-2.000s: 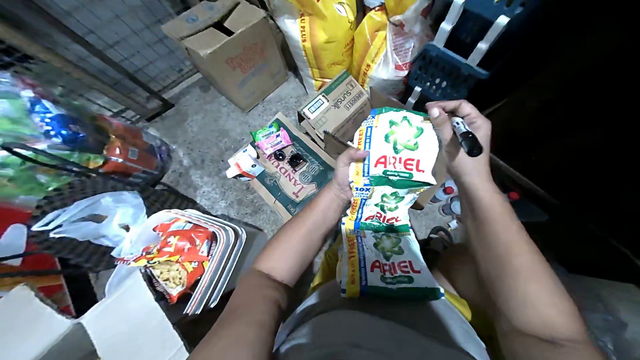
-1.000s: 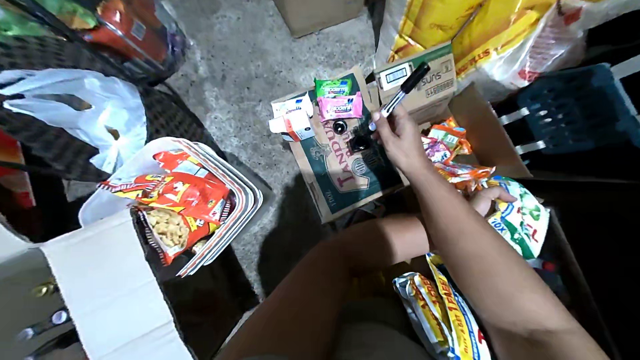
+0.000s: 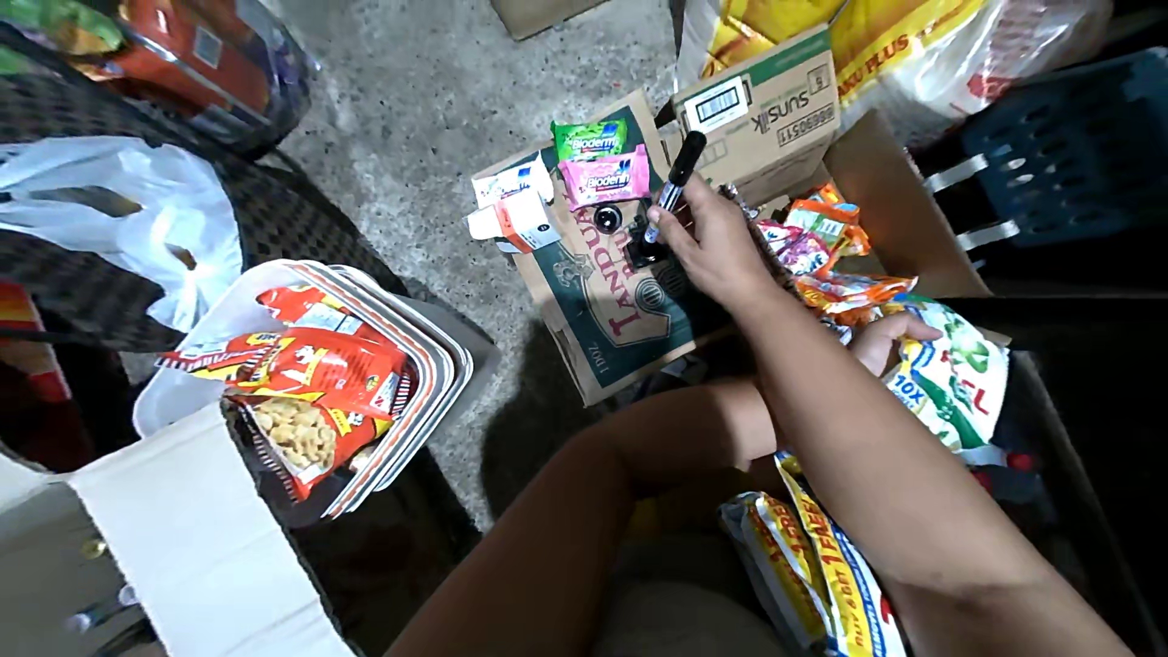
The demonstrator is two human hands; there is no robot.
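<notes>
My right hand [image 3: 707, 233] grips a black marker pen [image 3: 673, 187], cap end up, above a flattened Tanduay carton [image 3: 593, 301]. My left arm passes under the right one. Its hand [image 3: 885, 342] holds a green and white Ariel detergent pack [image 3: 958, 374] at the right, beside an open cardboard box [image 3: 881, 196]; part of that hand is hidden. Orange and pink sachets [image 3: 821, 237] lie in the box. Yellow and blue packs [image 3: 821, 566] rest by my lap. On the carton are green [image 3: 589, 140] and pink [image 3: 607, 176] Bioderm soap packs and a small white and orange box [image 3: 516, 222].
A Sunsilk carton [image 3: 766, 109] stands behind the open box. Stacked plastic tubs [image 3: 456, 365] with red snack packs [image 3: 328, 365] are at the left, near a white plastic bag [image 3: 119, 219] and an open white carton [image 3: 201, 538]. A blue crate [image 3: 1068, 155] is at upper right.
The Ariel packs were upright between both hands; my left hand has since moved one to the right, by the box. My right hand has moved left with the marker, over the carton. The view has shifted.
</notes>
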